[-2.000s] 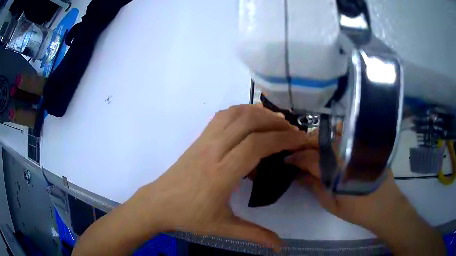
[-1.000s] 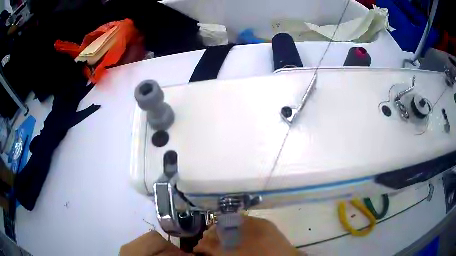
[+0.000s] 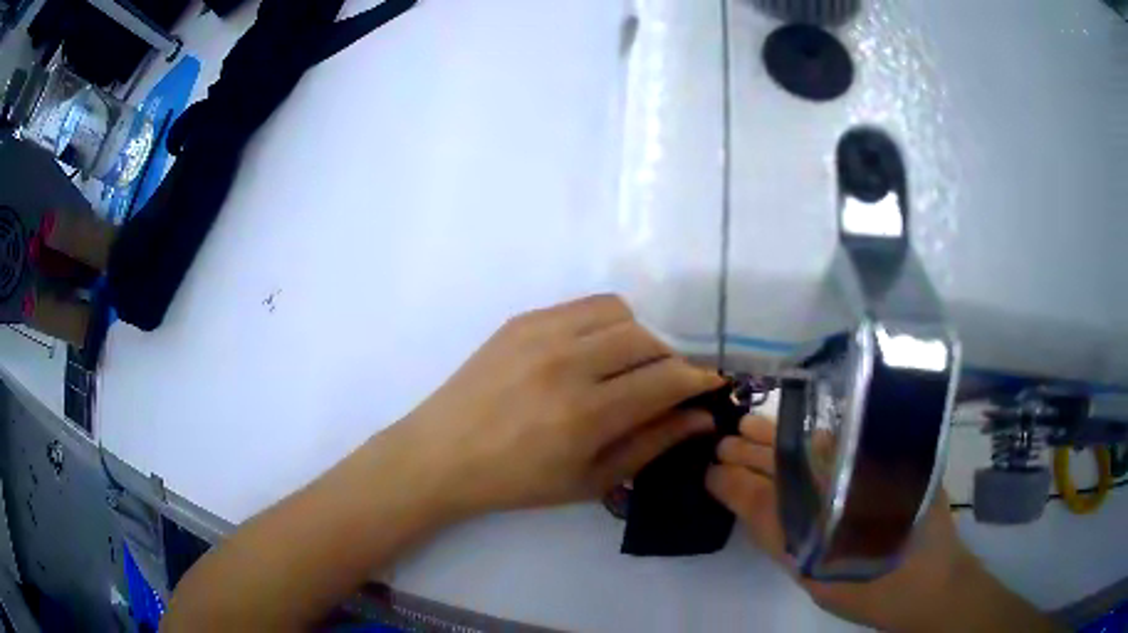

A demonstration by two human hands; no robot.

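A black fabric piece [image 3: 678,497] lies under the front of the white sewing machine head [image 3: 792,198], its end toward me on the white table. My left hand [image 3: 557,396] lies on its left side, with fingertips pressing the fabric close to the needle area. My right hand [image 3: 854,532] is at its right edge, fingertips touching the fabric, partly hidden behind the shiny take-up lever guard [image 3: 909,451]. The presser foot and needle are mostly hidden by the fingers and head.
A long dark fabric length [image 3: 186,210] lies at the table's upper left. Yellow-handled snips [image 3: 1084,480] lie right of the tension assembly [image 3: 1012,476]. Loose thread ends [image 3: 272,299] are on the white top. Brown and red items stand at the far left. A ruled strip runs along the front edge.
The view has tipped back down from the machine's top to the sewing area. Compared with the oldest frame, the visible fabric end lies straighter toward me, and both hands remain at the fabric.
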